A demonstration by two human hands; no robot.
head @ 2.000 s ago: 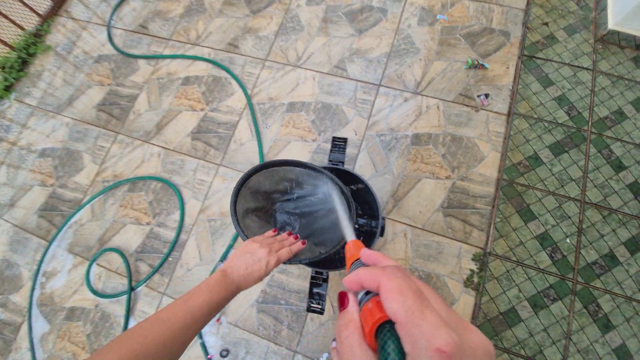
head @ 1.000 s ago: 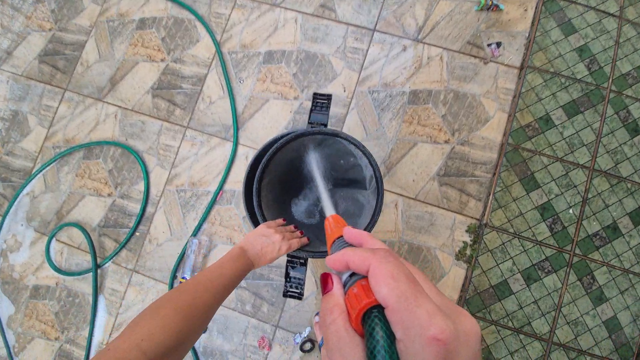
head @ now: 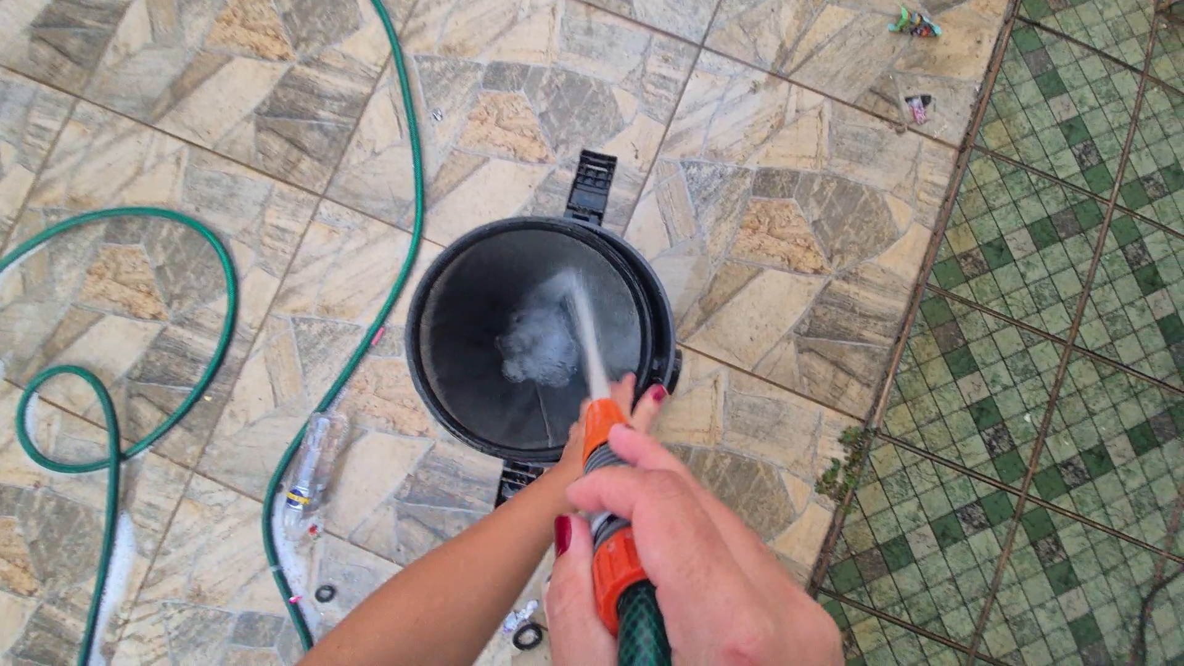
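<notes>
A round black plastic container [head: 462,370] with a latch [head: 592,180] standing out at its top edge rests on the patio tiles. My right hand [head: 684,546] is wrapped around an orange and grey hose nozzle [head: 606,499], from which water sprays into the container and foams or splashes near its middle. My left hand [head: 610,407] reaches under the nozzle to the container's lower right rim; its fingertips show, while the palm is largely hidden behind the nozzle and my right hand. A second latch [head: 518,476] shows partly at the bottom rim.
A green garden hose [head: 416,166] runs and loops over the stone-patterned tiles on the left. Beside it lies a clear plastic bottle [head: 313,472]. Small black rings [head: 527,635], wrapper scraps [head: 916,23] and a weed [head: 844,467] dot the floor. Green mosaic tiles [head: 1045,370] border the right.
My left hand has shifted right along the container's lower rim, from the lower left to behind the nozzle. The container has tilted differently, with its outer edge now showing on the right.
</notes>
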